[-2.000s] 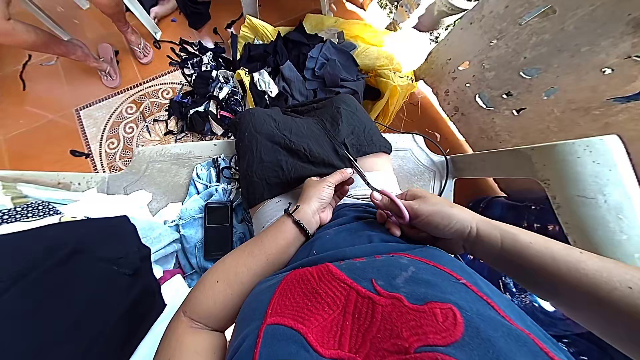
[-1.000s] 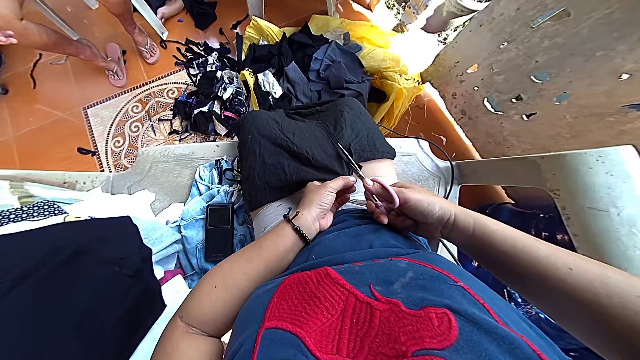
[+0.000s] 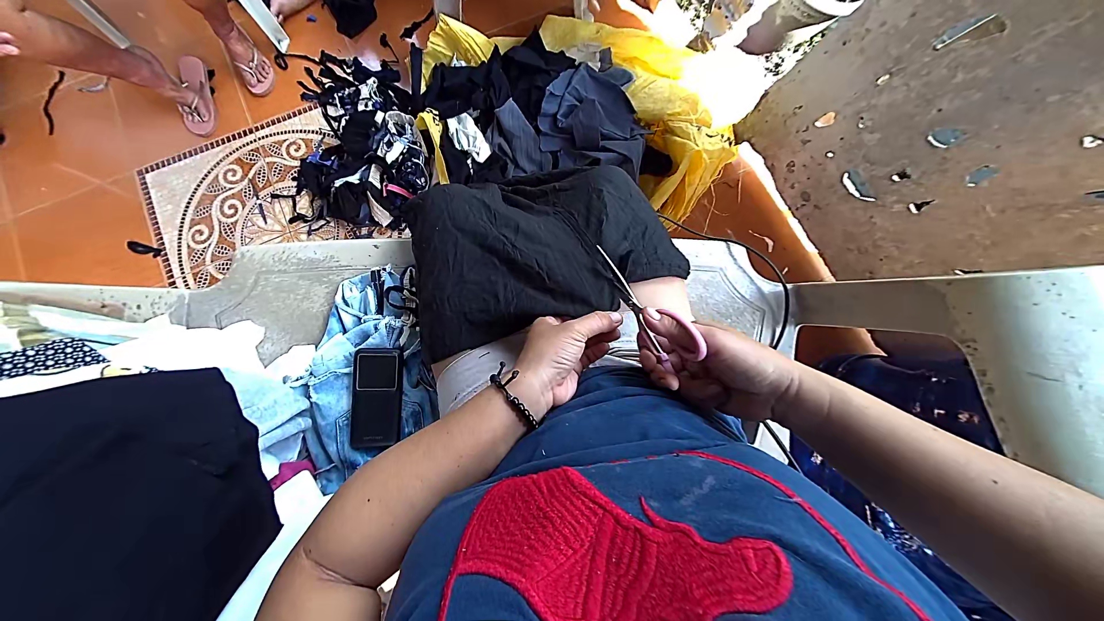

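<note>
Scissors with pink handles (image 3: 677,335) are in my right hand (image 3: 720,362), their narrow blades pointing up and left over a black cloth (image 3: 526,259) spread across my lap. My left hand (image 3: 565,354), with a dark beaded bracelet at the wrist, is just left of the scissors at the cloth's near edge. Its thumb and fingertips are close together; whether a bit of fabric is pinched between them, I cannot tell. A white cloth (image 3: 483,366) shows under the black one.
Left of me on the pale bench lie folded jeans (image 3: 336,319), a black device (image 3: 376,397) and dark fabric (image 3: 121,483). Beyond my knees are scraps (image 3: 362,155) and a yellow sack (image 3: 690,147). Another person's sandalled feet (image 3: 198,99) are at upper left. An armrest (image 3: 931,302) stands right.
My right hand and the scissors have shifted slightly toward the left and are now nearer my left hand than two seconds ago. The black cloth remains over my lap.
</note>
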